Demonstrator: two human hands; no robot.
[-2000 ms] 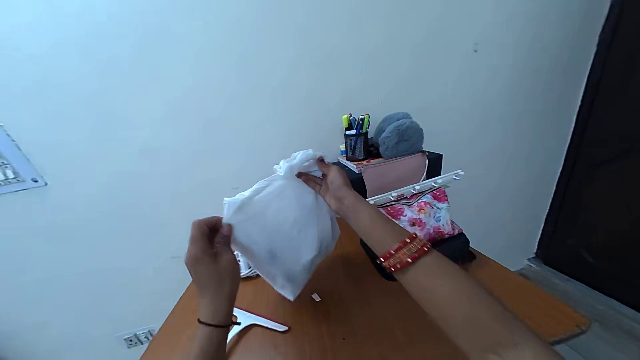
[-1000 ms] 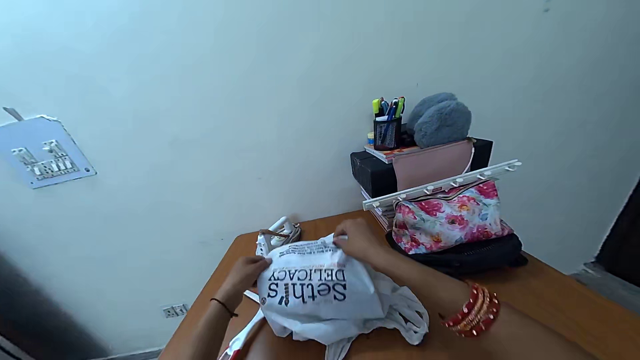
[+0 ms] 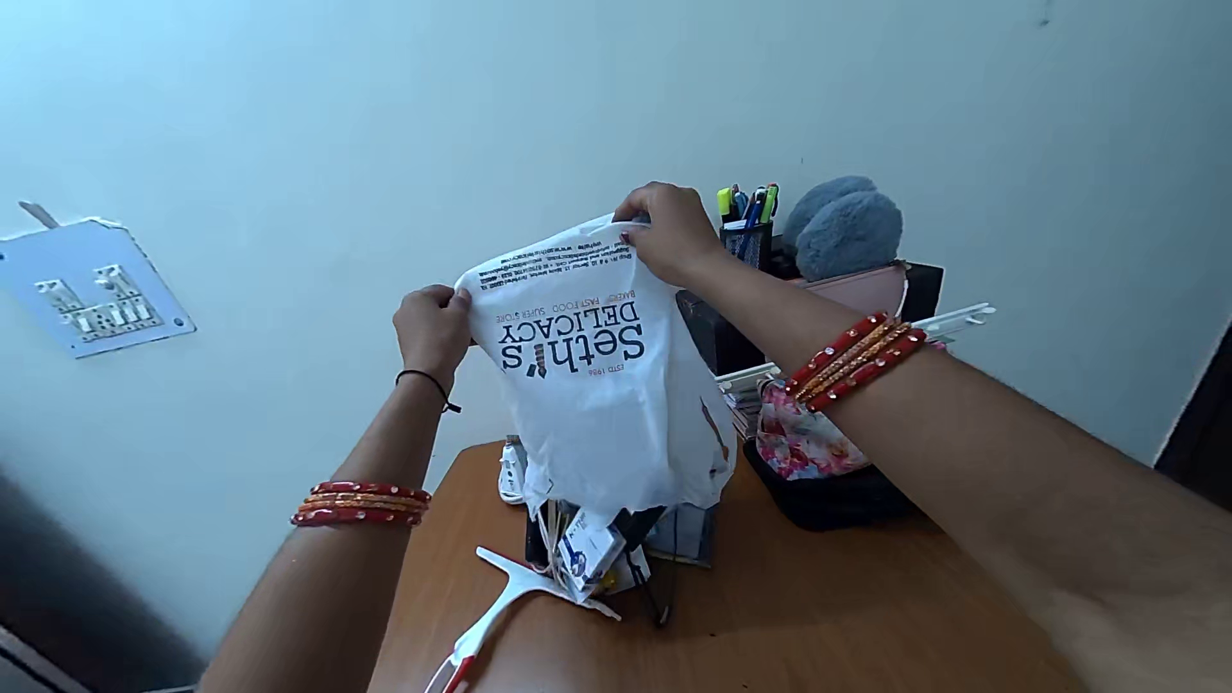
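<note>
A white bag with printed writing (image 3: 597,414) hangs upside down over the wooden table, its bottom edge raised. My left hand (image 3: 433,332) grips its upper left corner, and my right hand (image 3: 671,231) grips the upper right corner. Below the bag's lower end, a small white box (image 3: 588,551), thin sticks or cables and other small items show on the table, partly hidden by the bag. A white squeegee (image 3: 515,584) with a red part on its handle lies in front of them.
A floral pouch (image 3: 804,438) rests on a black bag (image 3: 828,496) at the right. Behind are a mesh pen holder (image 3: 747,241), grey fluffy earmuffs (image 3: 847,231) and a white hook rail (image 3: 953,322). A white power strip (image 3: 512,472) lies at the table's back left.
Both hands have lifted the bag from the table, where it lay a second ago. A small box and other items now show beneath its lower end.
</note>
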